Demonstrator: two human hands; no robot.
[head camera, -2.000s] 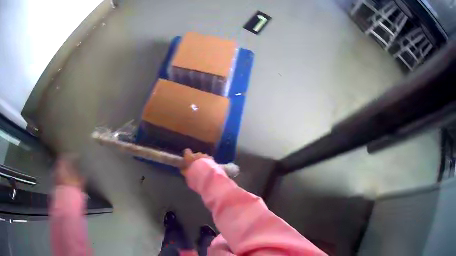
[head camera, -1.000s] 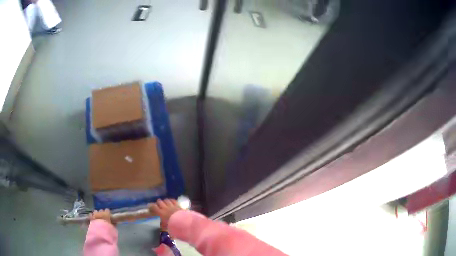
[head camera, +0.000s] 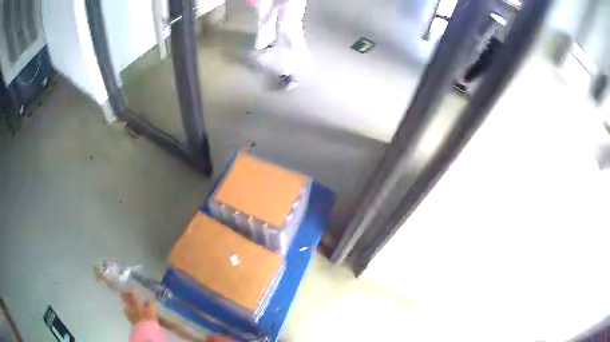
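Observation:
A blue platform trolley (head camera: 309, 234) carries two stacks side by side, a far stack (head camera: 262, 188) and a near stack (head camera: 227, 264). Both have flat brown tops; the far one shows pale, shiny sides. A small white patch lies on the near top. The pale-wrapped push handle (head camera: 175, 326) runs along the near end, with frayed film at its left end. My left hand (head camera: 140, 308) is closed on the handle's left part. Only a sliver of my right hand (head camera: 221, 338) shows at the bottom edge, by the handle; its grip is cut off.
A dark-framed glass door (head camera: 190, 100) stands ahead left, and another dark door frame (head camera: 401, 147) stands close to the deck's right side. A person in white trousers (head camera: 284, 33) is beyond the doorway. Floor signs (head camera: 363, 45) lie ahead and at lower left. The right side is overexposed.
The view has swung, and the trolley now points up and right, its far end at the doorway. The person appears nearer the middle. My right hand has dropped almost out of the picture.

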